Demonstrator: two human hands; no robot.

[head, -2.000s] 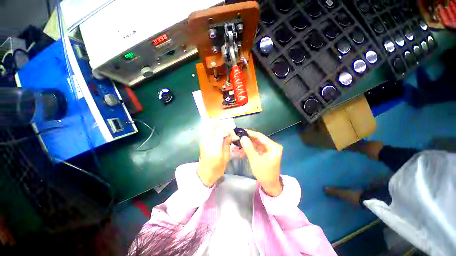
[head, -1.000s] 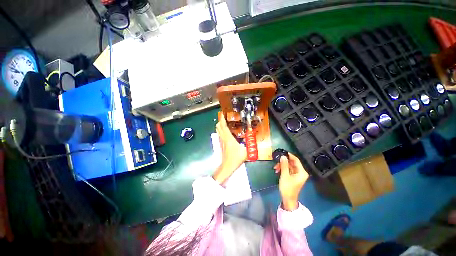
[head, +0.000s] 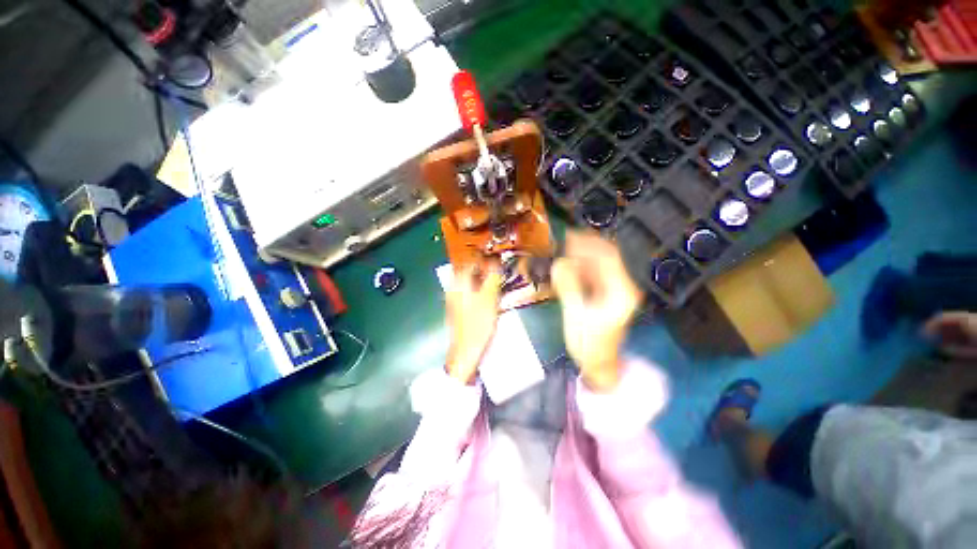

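The orange-brown fixture stands on the green bench. Its toggle clamp handle with the red grip points up. My left hand is at the front left of the fixture base, fingertips at a small round part; whether it grips this part is unclear. My right hand is blurred at the base's front right, fingers close to a dark round unit. Blur hides how firmly it is held.
Two black parts trays with round units lie right. A white box and a blue bench unit stand left. A loose round unit lies left of the fixture, white paper in front. A cardboard box and a person's sleeve show lower right.
The red clamp handle has swung from down to up. My left hand has moved from the handle to the front of the base. My right hand has moved in to the base's front right.
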